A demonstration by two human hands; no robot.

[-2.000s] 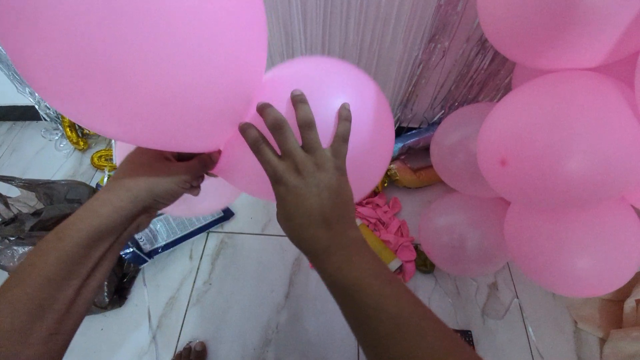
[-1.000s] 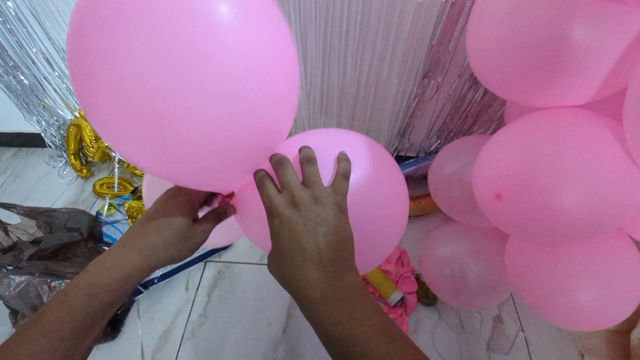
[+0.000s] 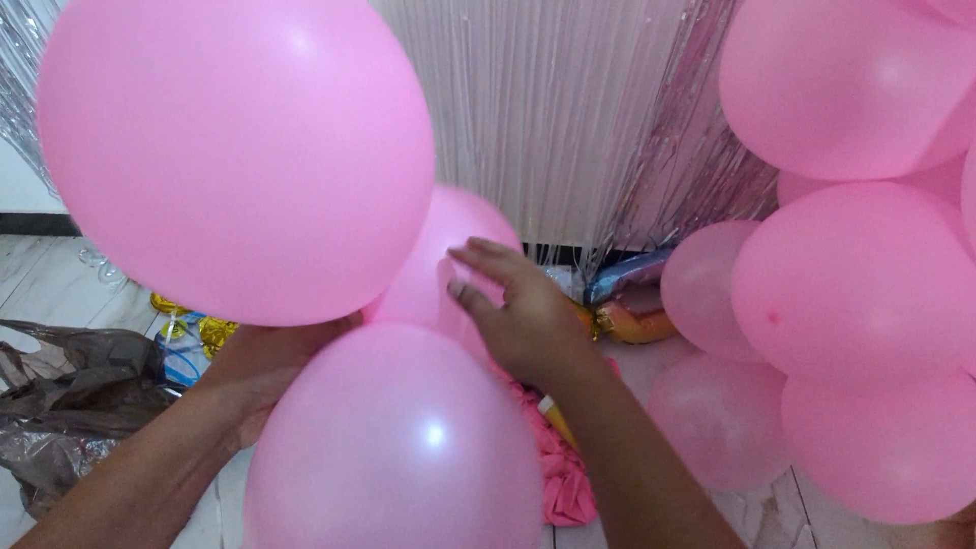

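A large inflated pink balloon (image 3: pixel 236 160) fills the upper left. My left hand (image 3: pixel 282 366) is under it, gripping the joined balloons near their necks; its fingertips are mostly hidden. A second pink balloon (image 3: pixel 396 450) bulges toward me at the bottom centre, partly in front of my left wrist. Behind it, a third pink balloon (image 3: pixel 469 221) has my right hand (image 3: pixel 518 305) at its right side, fingers apart and the fingertips at its surface. Whether the right fingers press on it cannot be told.
A cluster of pink balloons (image 3: pixel 854 282) stands at the right. Uninflated pink balloons (image 3: pixel 564 488) and a yellow object (image 3: pixel 560 423) lie on the tiled floor. A dark plastic bag (image 3: pixel 84 389) and gold foil (image 3: pixel 217 335) are at the left. A foil fringe curtain (image 3: pixel 526 114) hangs behind.
The held balloons have turned, and one now bulges toward me at the bottom centre. My right hand has shifted from the front of a balloon to its right side.
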